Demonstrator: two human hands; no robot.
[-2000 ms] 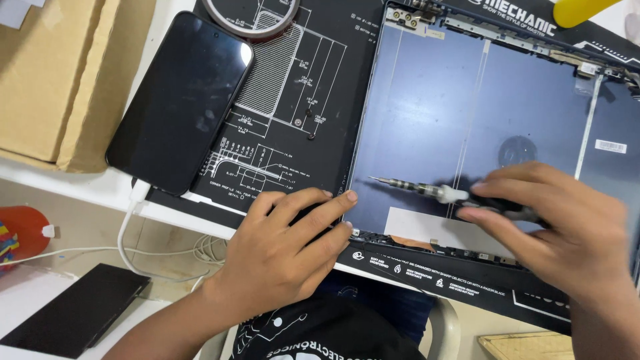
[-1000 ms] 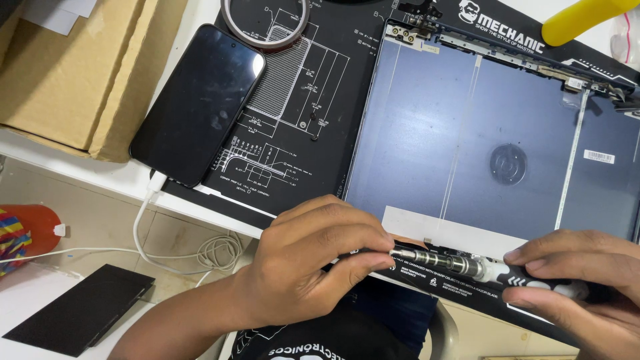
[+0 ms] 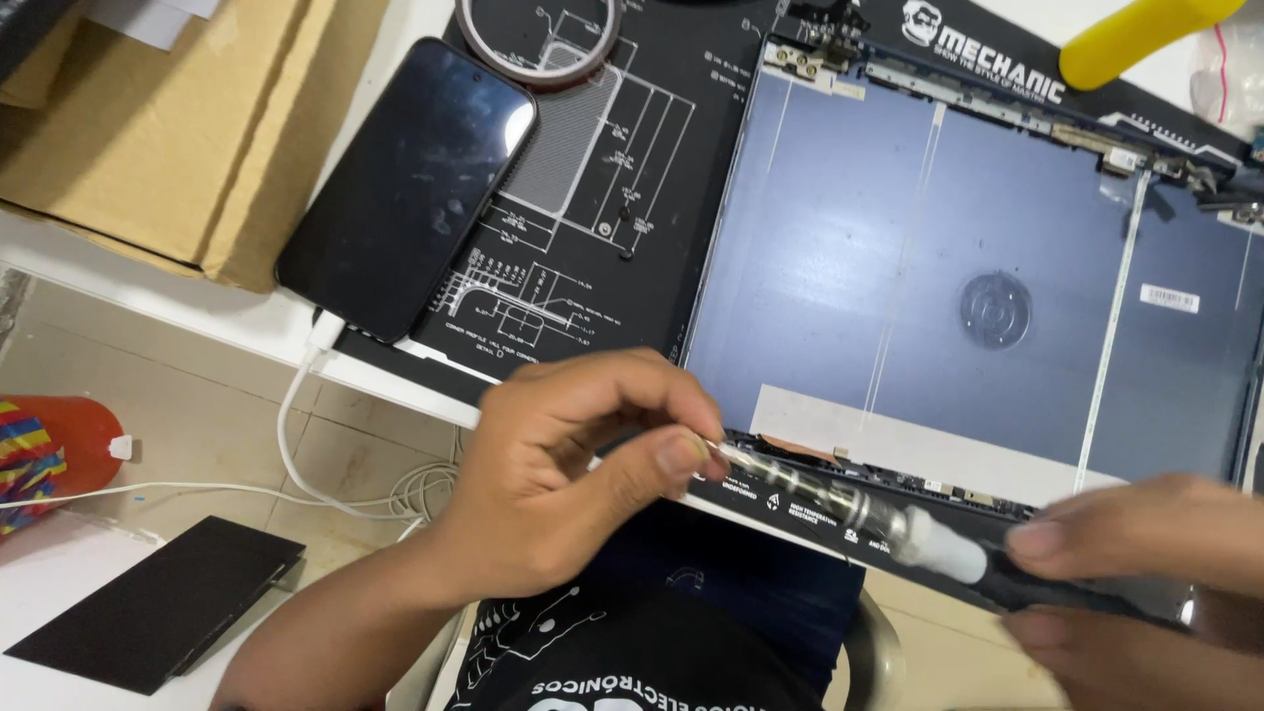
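A precision screwdriver (image 3: 879,518) with a metal shaft, a whitish collar and a dark handle lies between my hands, over the near edge of the mat. The thumb and forefinger of my left hand (image 3: 602,464) pinch its tip end. My right hand (image 3: 1136,573), blurred, is at the dark handle; its thumb and fingers lie on either side. Beyond them the opened laptop display lid (image 3: 839,257) rests on the mat, its bluish inner face up, with hinges along the far side and a round mark near the middle.
A black printed work mat (image 3: 681,128) carries a smartphone (image 3: 405,188) with a white cable and a roll of tape (image 3: 538,69). Left are a cardboard box (image 3: 178,128), a black flat panel (image 3: 158,602) and a red container (image 3: 79,454). A yellow object (image 3: 1136,39) stands far right.
Two seconds ago my right hand held the screwdriver over the lid and my left hand rested at the lid's corner. Both have since come together at the near edge, with the left fingers on the tip.
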